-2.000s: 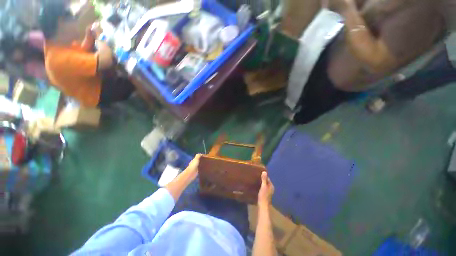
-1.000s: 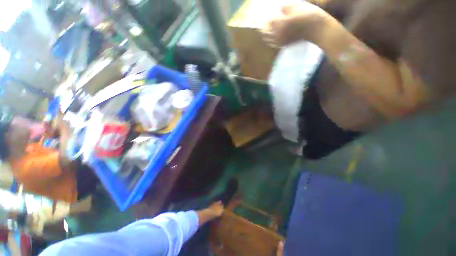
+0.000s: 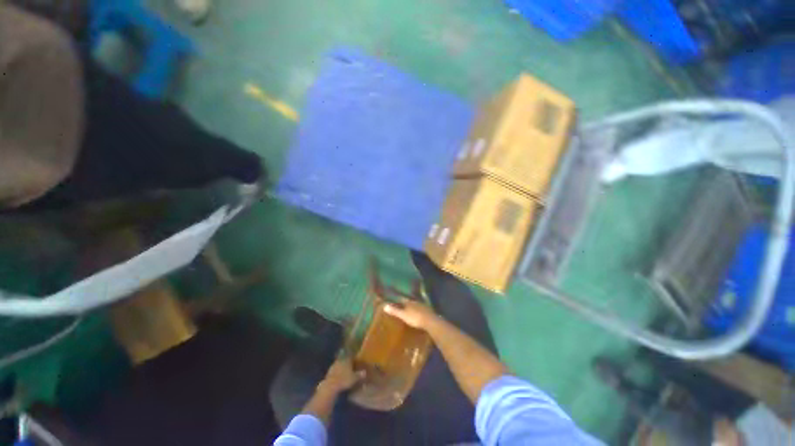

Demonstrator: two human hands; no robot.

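Note:
A small wooden stool (image 3: 394, 341) with a brown seat is low in front of my body, between my dark-clothed legs, blurred. My left hand (image 3: 343, 376) grips the near left edge of its seat. My right hand (image 3: 411, 314) grips the far edge, its fingers partly hidden. The stool's legs point forward, away from me.
The trolley's blue deck (image 3: 375, 148) lies ahead, with two closed cartons (image 3: 526, 135) on its right side. Its pale bent-tube handle (image 3: 771, 253) rises at the right. A person in dark trousers (image 3: 144, 139) is at the left, near a small wooden stool (image 3: 152, 322). Blue crates are at the upper right.
The view has swung right, away from the workbench and its blue tote, bringing the cartons and trolley handle into sight. Both hands now show on the stool, which has turned in the picture.

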